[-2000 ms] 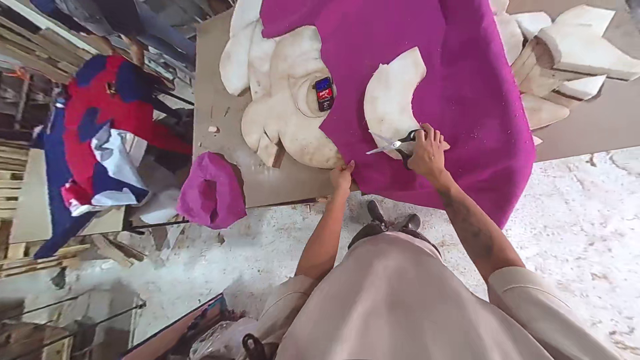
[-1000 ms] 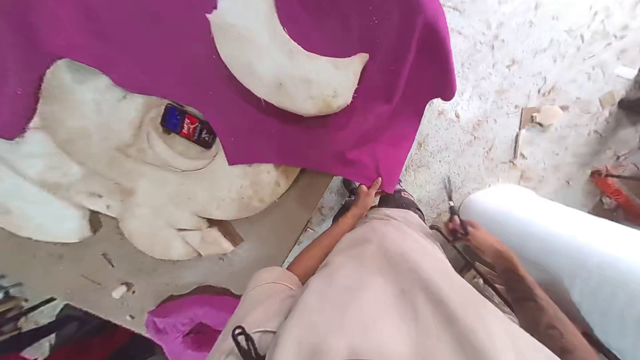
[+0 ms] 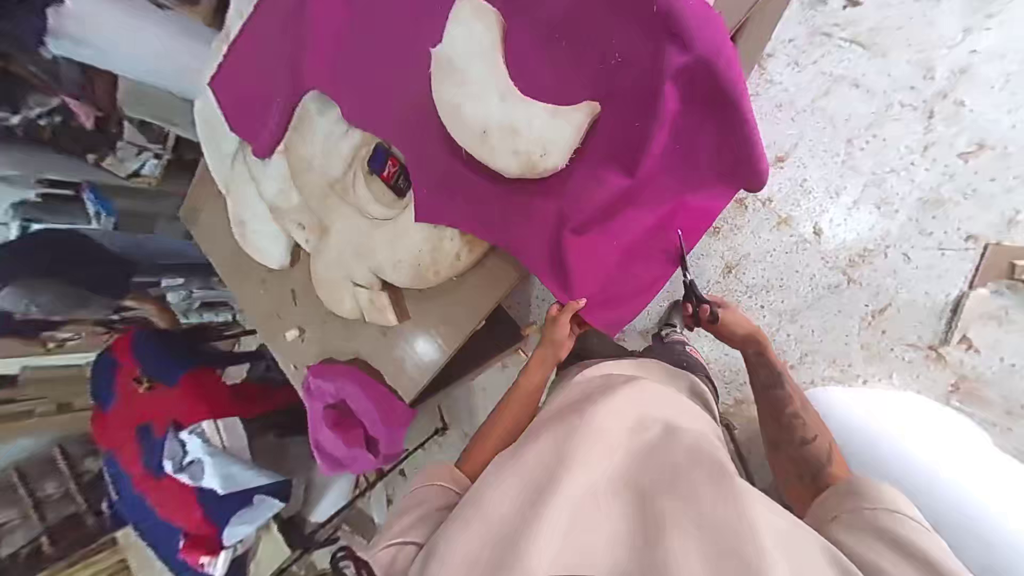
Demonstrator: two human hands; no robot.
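Note:
A large magenta fabric sheet (image 3: 496, 200) lies over the table and hangs past its edge. My left hand (image 3: 563, 324) pinches the lower edge of this sheet near its hanging corner. My right hand (image 3: 724, 320) holds black-handled scissors (image 3: 690, 280), whose blades point up beside the right edge of the fabric. On the sheet rests a curved off-white foam piece (image 3: 496, 104). Left of it, more off-white foam pieces (image 3: 344, 224) lie partly under the fabric, with a small dark blue and red packet (image 3: 390, 170) on top.
The brown table's corner (image 3: 416, 376) is near my left arm. A smaller magenta fabric piece (image 3: 356, 420) hangs at its edge. Red and blue fabric (image 3: 168, 448) lies at the left, with another person (image 3: 64, 272) beyond. A white roll (image 3: 904, 464) is at lower right.
My right hand with the scissors was over the curved foam piece at first, then out over the floor at the right; now it is beside the fabric's edge. The view has shifted and turned strongly.

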